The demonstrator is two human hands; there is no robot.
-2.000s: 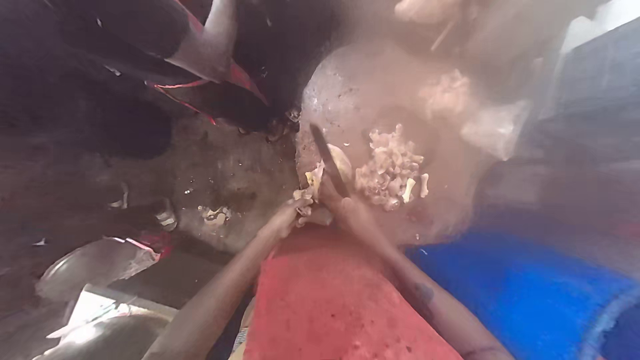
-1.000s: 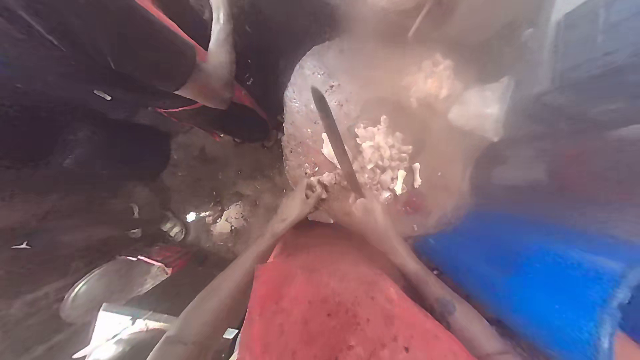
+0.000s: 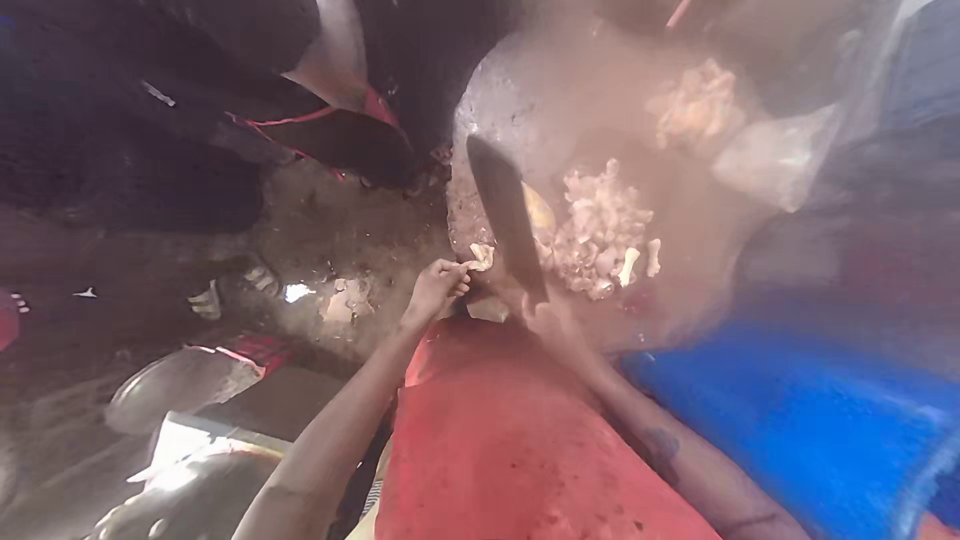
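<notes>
My left hand [image 3: 441, 286] pinches a small pale piece of meat [image 3: 482, 257] at the near left edge of a round, worn cutting block [image 3: 480, 112]. My right hand [image 3: 551, 319] is closed around the handle of a large, broad-bladed knife [image 3: 506, 210], its blade pointing away and slightly left over the block. The handle is hidden in my fingers. Right of the blade lies a heap of chopped pale meat pieces [image 3: 600, 232], with a yellowish piece [image 3: 538, 208] partly behind the blade.
A second meat pile [image 3: 697, 105] and a clear plastic bag [image 3: 780, 157] lie at the far right. A blue plastic barrel [image 3: 795, 420] stands at the near right. Another person's arm [image 3: 337, 52] shows at upper left. Metal basins [image 3: 180, 386] sit at lower left.
My left hand has moved left, away from the knife, with a small piece now clearly visible in its fingers. The large pale piece beside the blade two seconds ago is no longer plain there.
</notes>
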